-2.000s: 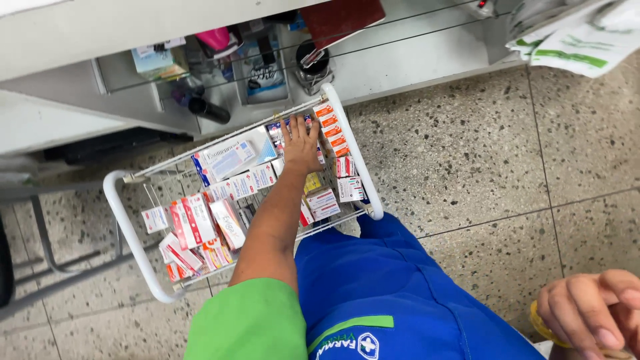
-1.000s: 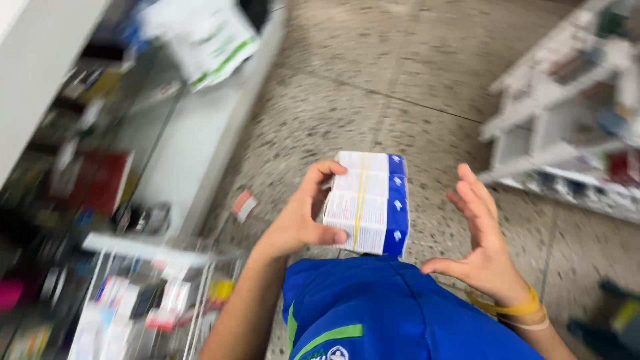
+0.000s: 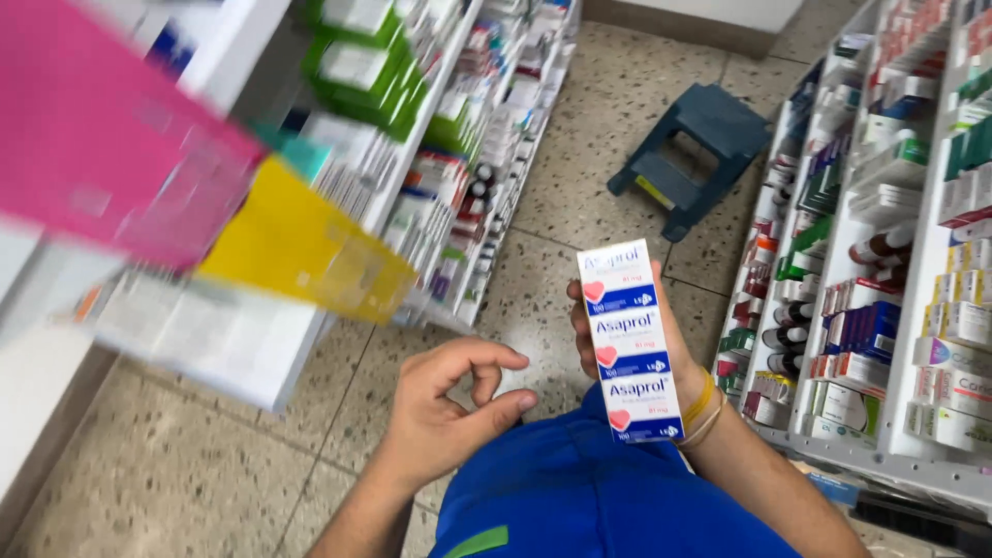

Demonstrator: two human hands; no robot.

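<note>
A stack of three white and blue Asaprol medicine boxes (image 3: 632, 341) stands out at the centre right of the head view. My right hand (image 3: 674, 341) is closed on the stack from behind, its fingertips showing at the left edge; a yellow band and a pale band circle the wrist. To the left of the boxes, my left hand (image 3: 465, 403) holds nothing, its thumb and index finger curved and apart. The blue garment (image 3: 604, 488) I wear lies below both hands.
Shelves of medicine boxes (image 3: 860, 310) line the right side, others (image 3: 465, 155) the upper left. A dark plastic step stool (image 3: 697, 147) stands on the speckled floor ahead. Blurred pink (image 3: 116, 139) and yellow sheets (image 3: 302, 240) jut in from the left.
The boxes were in my left hand one second ago and are now in my right. Two seconds ago my left hand was in a basket of boxes. The view has swung to the shelves.
</note>
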